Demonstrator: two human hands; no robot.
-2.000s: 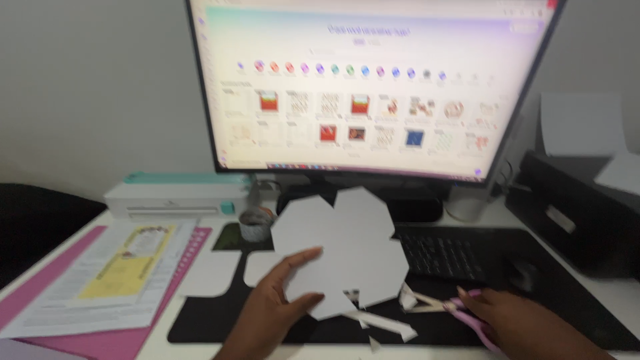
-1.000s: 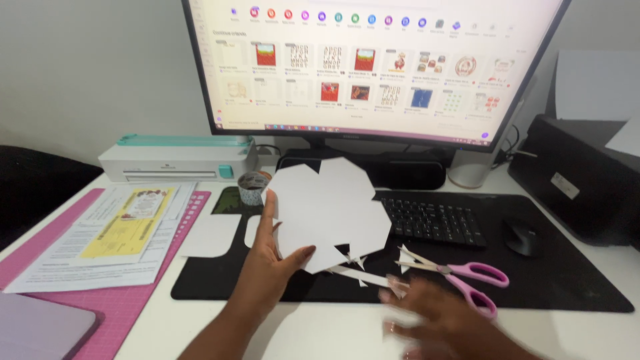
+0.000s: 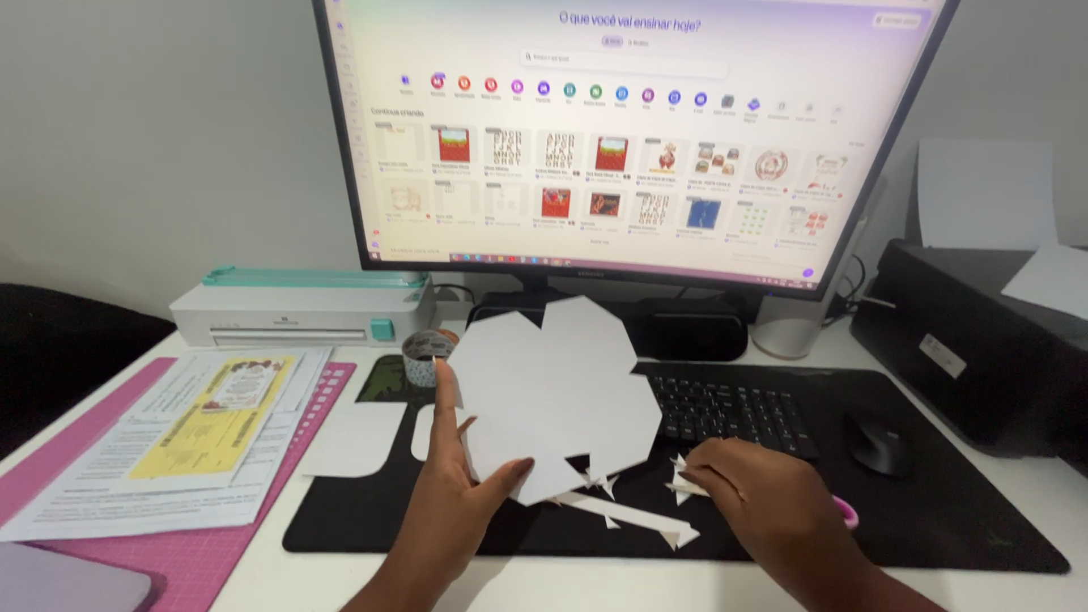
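Note:
My left hand [image 3: 463, 463] holds a large white paper cutout [image 3: 552, 399] with notched edges, thumb in front and fingers at its left side. The cutout is raised over a black desk mat [image 3: 365, 518]. Lower right, my right hand [image 3: 752, 501] has its fingertips pinched together at small paper scraps [image 3: 680, 480]; whether they grip a scrap or the scissors is hidden. The pink handle of the scissors [image 3: 846, 512] shows behind this hand. A white paper strip [image 3: 625, 510] and several triangular offcuts lie below the cutout.
Behind stand a monitor [image 3: 595, 153], a black keyboard [image 3: 739, 416] and a roll of tape [image 3: 425, 357]. A mouse [image 3: 877, 444] and black printer [image 3: 960, 340] are at right. At left are a white laminator-like machine [image 3: 297, 314], printed papers [image 3: 187, 459] and a pink cutting mat [image 3: 212, 552].
My right hand was at the scissors two seconds ago, was blurred near the paper strip one second ago, and is now at the scraps, covering most of the scissors. My left hand still holds the cutout.

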